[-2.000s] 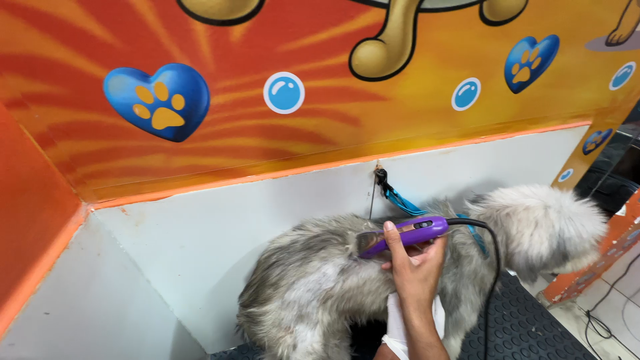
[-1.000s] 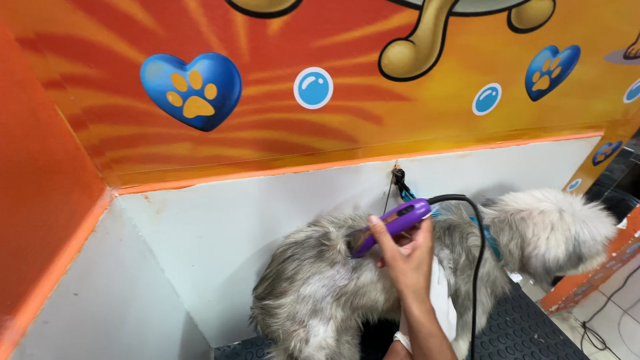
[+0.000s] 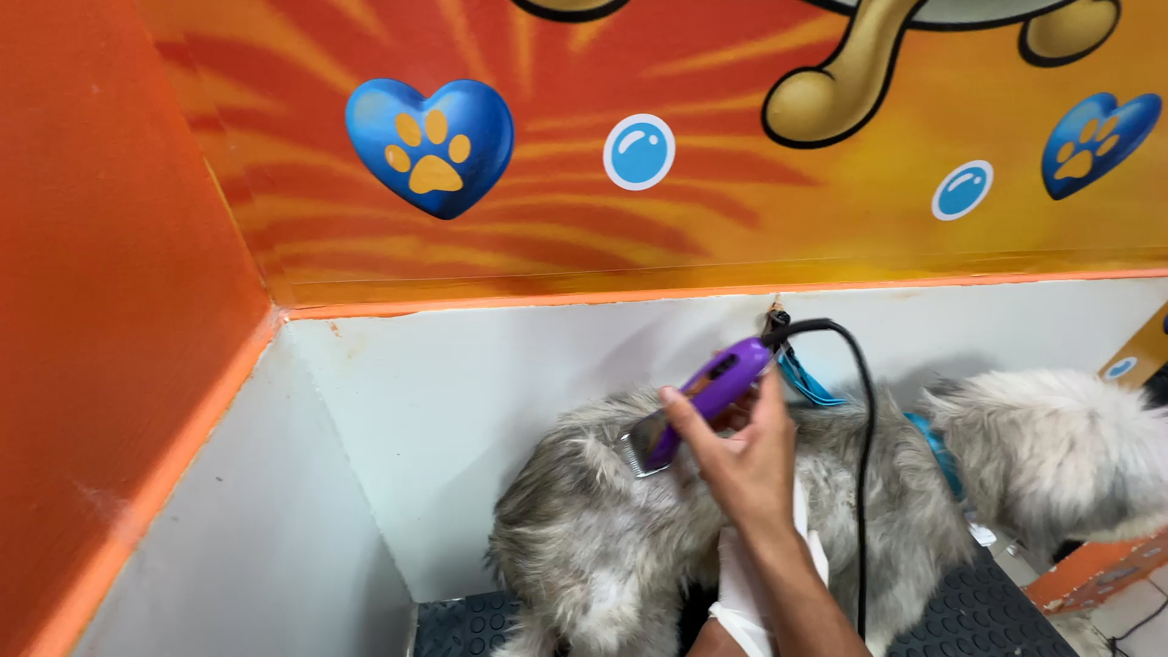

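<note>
A purple corded clipper (image 3: 725, 376) is gripped in my right hand (image 3: 744, 456), thumb on its near side. Its metal comb and blade end meets the grey fur of the rump and lower back of a shaggy grey-and-white dog (image 3: 584, 511). My left hand (image 3: 737, 579), in a white covering, is by the dog's flank, mostly hidden behind my right forearm; its fingers do not show. The dog stands with its head to the right and wears a teal collar or loop (image 3: 938, 452). A blue strap (image 3: 803, 379) hangs from a black clip (image 3: 777, 321) on the wall.
The dog stands on a black studded rubber mat (image 3: 976, 607). Close behind it is a pale wall panel (image 3: 438, 392), meeting another panel at the left corner. The clipper's black cord (image 3: 867, 456) loops down right of my forearm. Floor tiles (image 3: 1127, 607) lie beyond the mat.
My right hand has tilted the clipper from nearly level to steeply slanted, cord end up, with the blade towards the rump. The view has shifted left and closer.
</note>
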